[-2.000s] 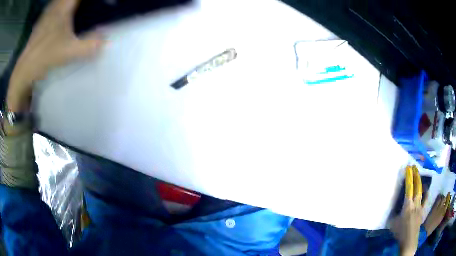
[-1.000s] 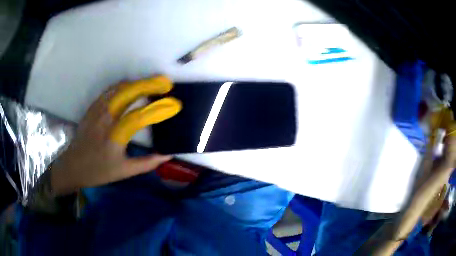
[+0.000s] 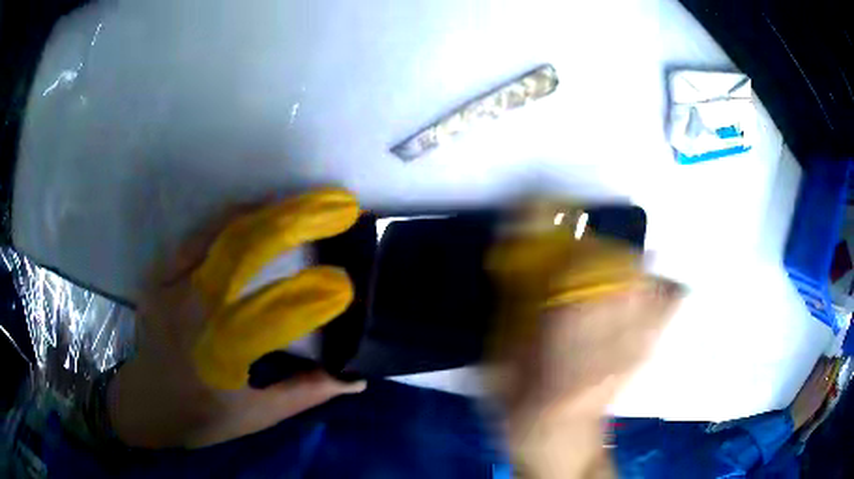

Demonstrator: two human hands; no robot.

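Note:
A black glossy smartphone [image 3: 426, 290] lies lengthwise at the near edge of the white tabletop. My left hand [image 3: 253, 318], with yellow finger cots on two fingers, grips its left end, the thumb at the near edge. My right hand [image 3: 571, 327], also with yellow finger cots, is over the right part of the screen and is motion-blurred. Its fingertips are bent down toward the glass; whether they hold something is not visible.
A craft blade with a mottled tan handle [image 3: 478, 110] lies behind the phone. A small white packet with a teal stripe [image 3: 709, 117] lies at the far right. A blue bin [image 3: 820, 239] and another person's hand [image 3: 813, 393] are at the right edge. Crumpled clear plastic [image 3: 70, 313] is at the left.
My right hand has come from the right side onto the phone's right part. My left hand still holds the left end. The view has shifted, and the phone appears larger.

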